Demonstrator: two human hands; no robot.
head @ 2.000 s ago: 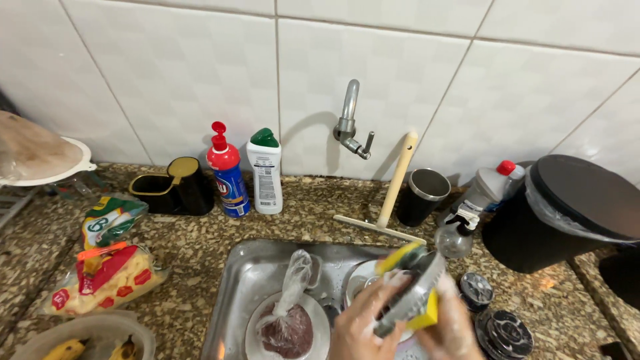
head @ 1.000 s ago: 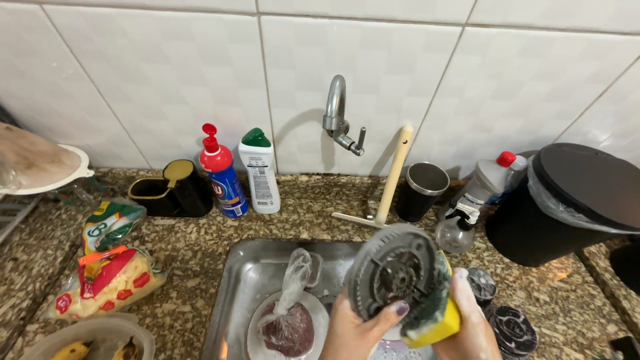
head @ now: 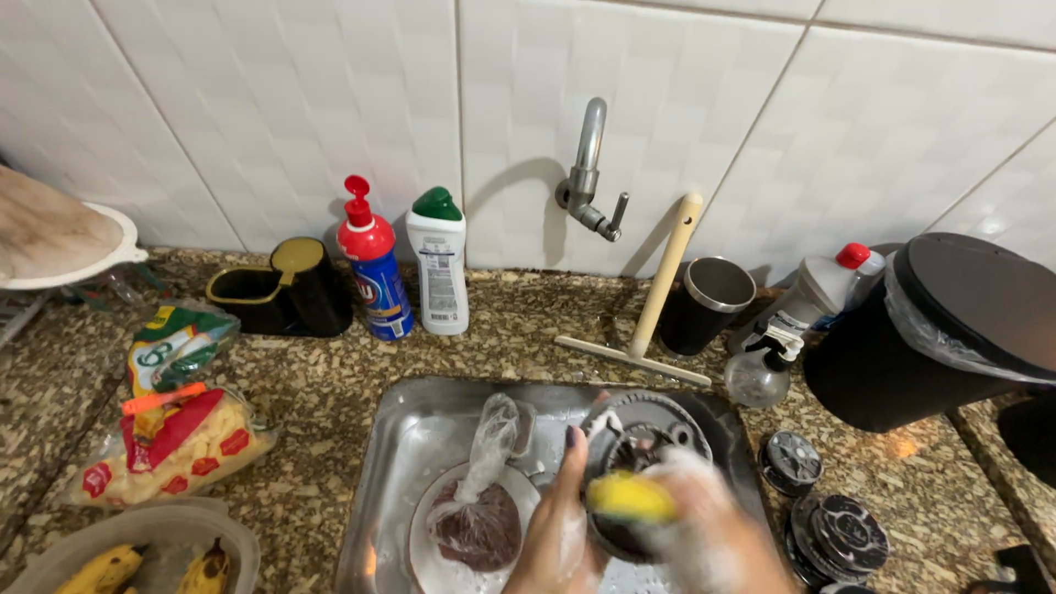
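My left hand (head: 561,528) grips the left edge of a round dark grey ribbed part (head: 689,417), its hollow side toward me, above the steel sink (head: 396,412). Soapy and blurred by motion, my right hand (head: 709,528) presses a yellow sponge (head: 631,497) against that part's inside. In the sink, left of my hands, a clear plastic bag with dark red contents (head: 476,524) rests on a white plate (head: 425,553).
Above the sink is a metal faucet (head: 587,173). Behind it stand a wooden-handled squeegee (head: 664,276), a black cup (head: 705,309), a blue bottle (head: 379,289) and a white bottle (head: 440,272). Black round parts (head: 837,536) lie right of the sink, near a black bin (head: 866,363).
The grey part has turned and moved slightly away from me, over the sink. The sponge has gone from its right side to its inner face.
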